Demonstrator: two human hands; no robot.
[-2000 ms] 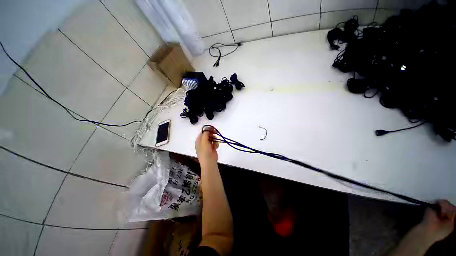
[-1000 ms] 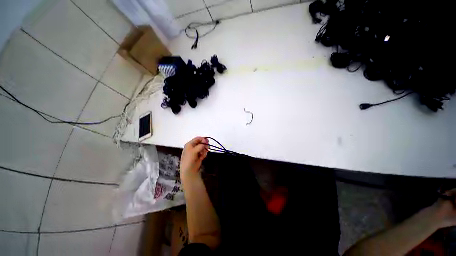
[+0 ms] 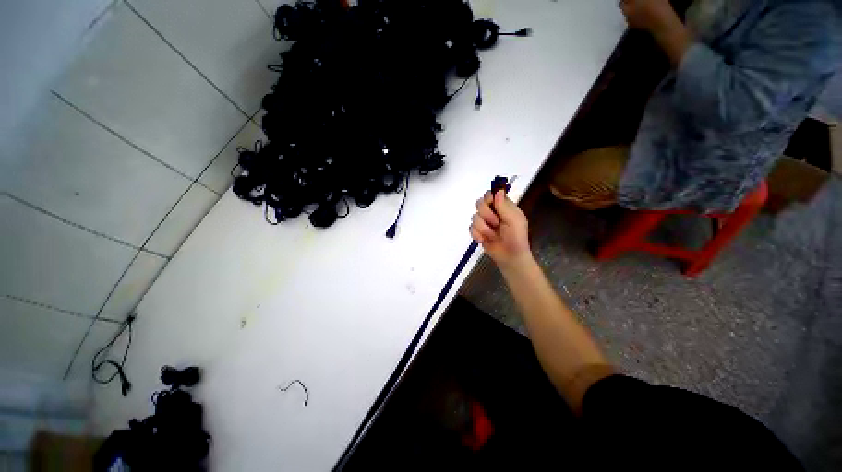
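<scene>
My right hand [image 3: 499, 227] is closed around a black cable [image 3: 422, 330] near the table's front edge. Black connector ends with a metal tip stick out above the fist. The cable runs taut from the hand down and left along the table edge to the bottom of the picture. My left hand is out of the picture, so the cable's other end is hidden.
A large black cable heap [image 3: 360, 101] lies along the wall side. A smaller heap [image 3: 171, 429] is at lower left, with a lone cable [image 3: 113, 369] and a thin dark strand [image 3: 295, 387] nearby. A coworker [image 3: 729, 111] sits on a red stool [image 3: 688, 235] at right.
The view has swung right along the table. My right hand, low at the right edge before, is now mid-picture with connector ends showing. My left hand has gone out of view; the coworker has come in.
</scene>
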